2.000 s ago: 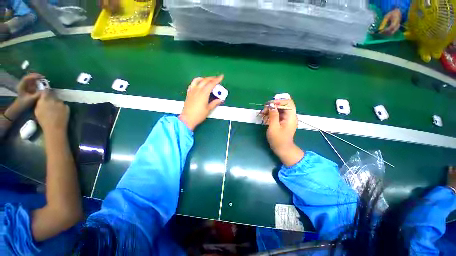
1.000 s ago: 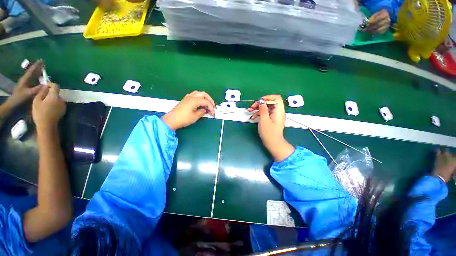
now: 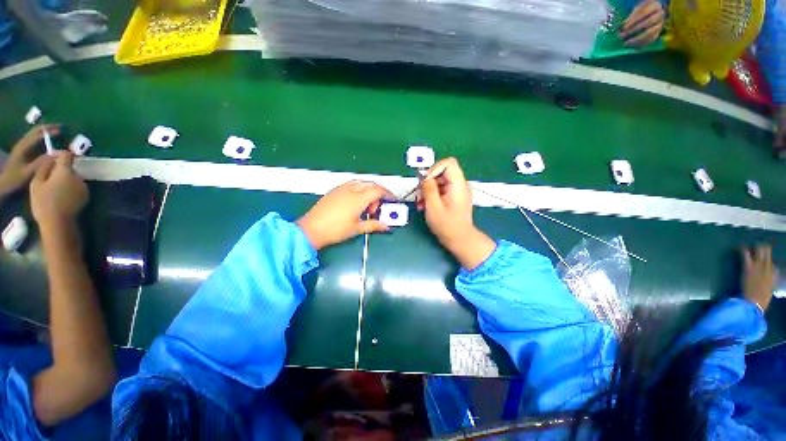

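Note:
A small white rounded-square housing (image 3: 394,214) with a dark round centre is held by its left edge in my left hand (image 3: 349,213), over the near bench just below the whitish strip. My right hand (image 3: 446,200) holds a slim hand tool (image 3: 411,191) like a short pencil, its tip at the housing's upper right edge. The exact contact point is too small to tell. Another white housing (image 3: 420,157) lies on the green belt just beyond my hands.
More housings lie spaced along the belt (image 3: 336,112). Two thin crossed rods (image 3: 586,232) and a clear plastic bag (image 3: 597,280) lie by my right forearm. A paper label (image 3: 472,354) is at the near edge. A black pouch (image 3: 129,232) and another person's hands (image 3: 57,191) are at left.
My left hand has picked up a housing and brought it nearer to me, over the bench. My right hand has brought the tool to its edge. Housings on the belt have shifted right.

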